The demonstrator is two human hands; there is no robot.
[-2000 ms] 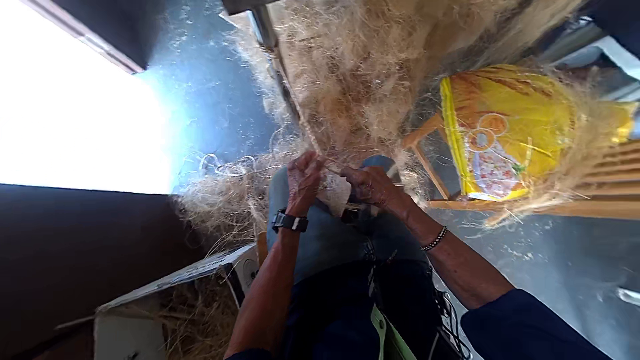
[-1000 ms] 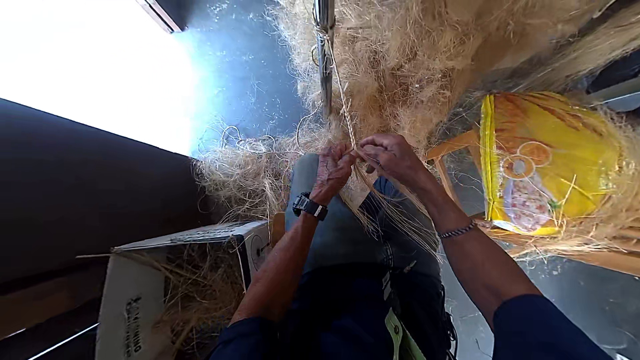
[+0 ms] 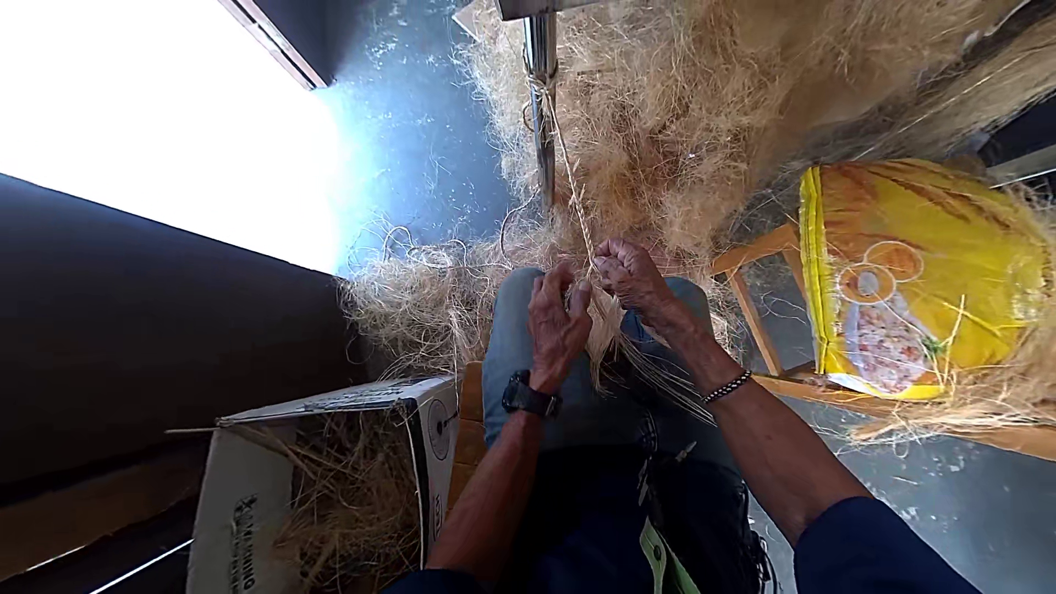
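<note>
A braided cord of pale plant fibre [image 3: 577, 194] runs from a metal post [image 3: 541, 107], where it is tied, down to my two hands above my knees. My right hand [image 3: 631, 276] pinches the cord's lower end between thumb and fingers. Close beside it on the left, my left hand [image 3: 561, 318] has its fingers curled around the strands; its exact grip is partly hidden. Loose fibre strands [image 3: 660, 379] fan out below the hands over my lap.
A large heap of tangled fibre [image 3: 685, 124] lies beyond my knees, with more fibre [image 3: 412, 305] at left. An opened cardboard box [image 3: 247, 495] holds fibre at lower left. A yellow printed bag [image 3: 973, 272] rests on a wooden slatted bench [image 3: 1006, 437] at right.
The pale piece at my hands two seconds ago has given way to a view of the cord and spread strands. My left hand's fingers have loosened and risen since a second ago.
</note>
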